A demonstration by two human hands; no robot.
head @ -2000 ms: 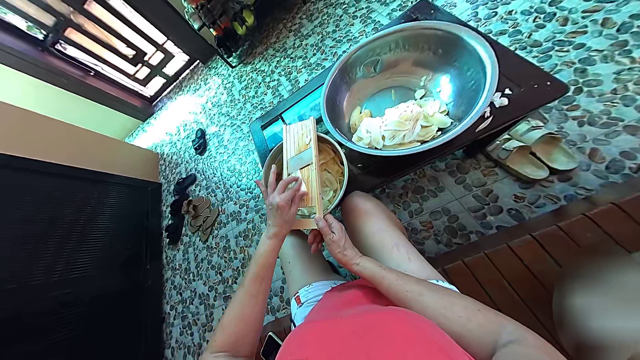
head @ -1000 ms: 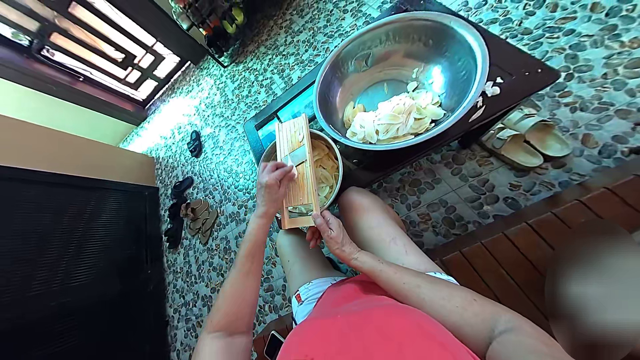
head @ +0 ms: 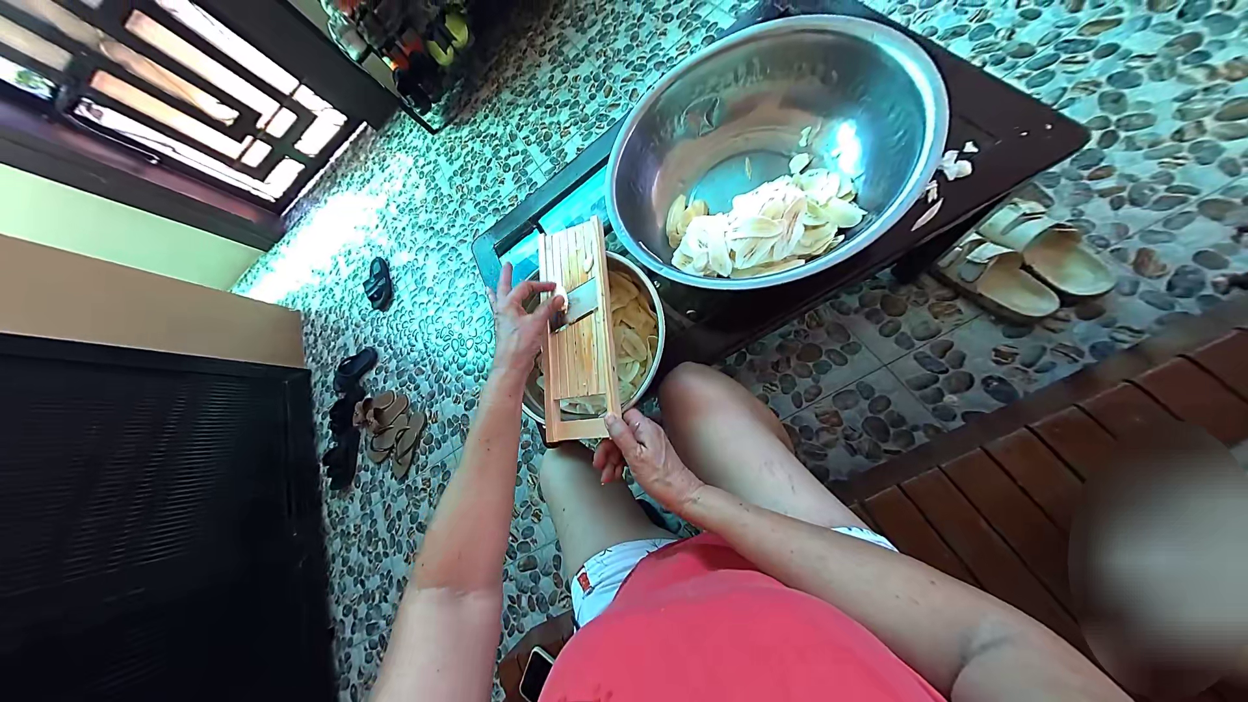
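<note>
A wooden mandoline slicer (head: 582, 366) with a metal blade plate lies tilted over a metal pot (head: 660, 336), which holds thin pale slices (head: 634, 327). My right hand (head: 651, 460) grips the near end of the slicer's frame. At the blade plate, my left hand (head: 525, 317) pinches a small whitish piece (head: 560, 300) between thumb and finger, other fingers raised; what the piece is cannot be told. Beyond the pot, a large stainless steel bowl (head: 936, 171) contains a heap of pale, peeled slices or pieces (head: 770, 224).
The bowl stands on a low dark table (head: 1033, 127) with white scraps (head: 955, 166) near its rim. Tan sandals (head: 1009, 283) lie beside it, darker footwear (head: 390, 429) at left on the pebbled floor. A slatted wooden surface (head: 1053, 468) is at right, a phone (head: 536, 673) below.
My left hand has moved along the slicer away from my body, up to the blade plate, and its outer fingers are now raised. My right hand keeps its hold on the near end.
</note>
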